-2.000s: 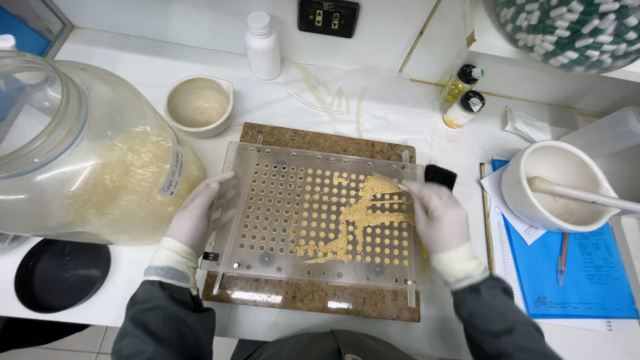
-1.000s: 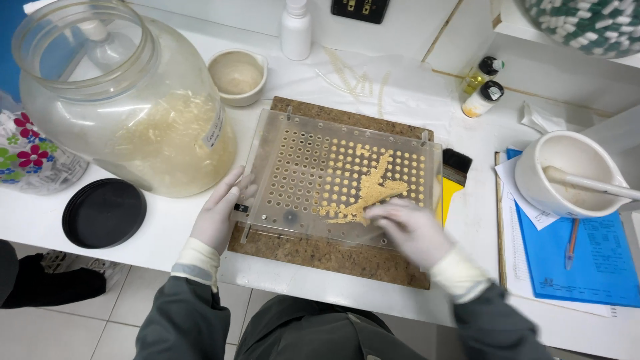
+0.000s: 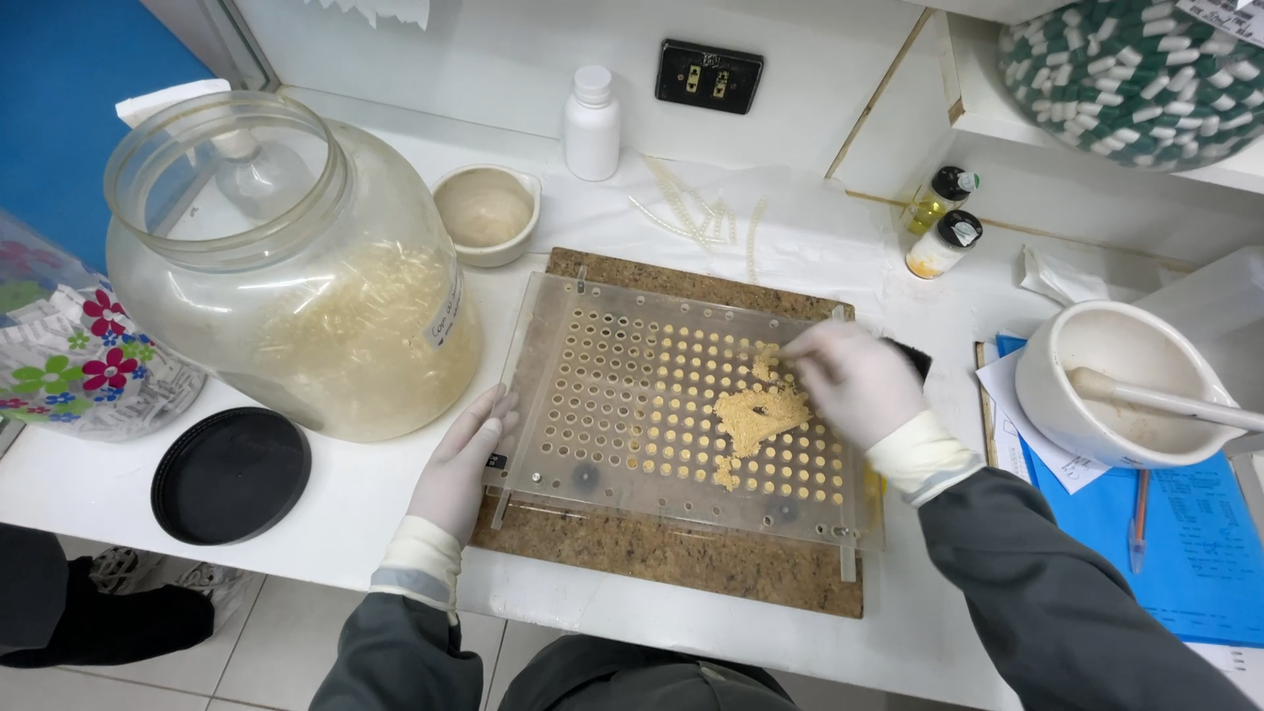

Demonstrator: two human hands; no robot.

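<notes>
A clear plastic capsule-filling board point(image 3: 612, 484) with rows of round holes lies on a brown granite slab point(image 3: 681, 563). Yellowish powder point(image 3: 755, 420) is heaped on its right half, where the holes look filled; those on the left look darker. My left hand point(image 3: 459, 469), in a whitish glove, grips the board's left edge. Over the board's upper right, my gloved right hand point(image 3: 854, 380) has its fingertips together beside the powder. It seems to pinch something thin, blurred and mostly hidden, so I cannot tell what it is.
A large jar of clear capsules point(image 3: 365, 326) and a black lid point(image 3: 232, 474) are at left. Behind stand a small mortar point(image 3: 486, 212) and a white bottle point(image 3: 592, 123). Two vials point(image 3: 943, 242) are at back right. A larger mortar with a pestle point(image 3: 1136, 346) stands beside blue paper point(image 3: 1175, 553).
My right hand has moved from the board's lower middle to its upper right. The powder heap has changed shape. My left hand stays at the left edge.
</notes>
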